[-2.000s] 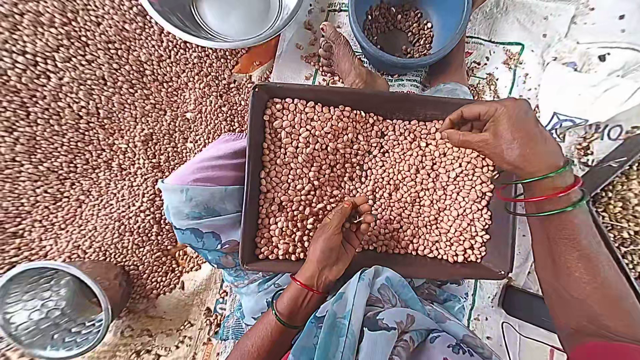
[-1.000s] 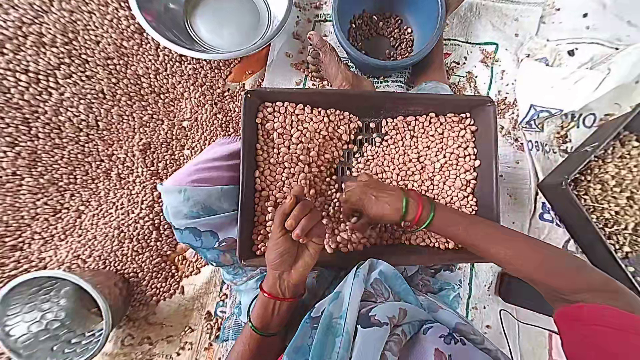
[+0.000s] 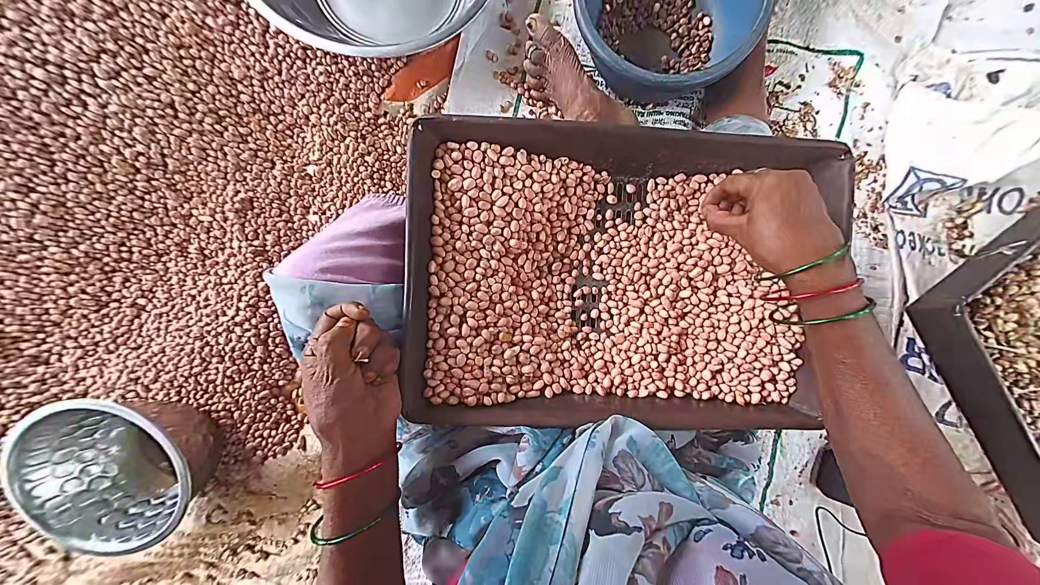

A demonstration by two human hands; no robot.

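Observation:
A dark tray with a slotted bottom rests across my lap, covered with shelled peanuts. Its slots show through a gap in the nuts near the middle. My right hand, wearing green and red bangles, is over the tray's right part with its fingers bent together; whether anything is between them is hidden. Just outside the tray's left wall is my left hand, curled, with a small pale bit showing at its fingers.
A big heap of peanuts spreads on the left. A metal basin and a blue tub with dark kernels stand beyond the tray. A metal container lies lower left. Another dark tray holds small bits at right.
My left hand has moved left from over the tray to outside its wall. My right hand went to the middle, then back to the right. The gap in the peanuts was not there two seconds ago.

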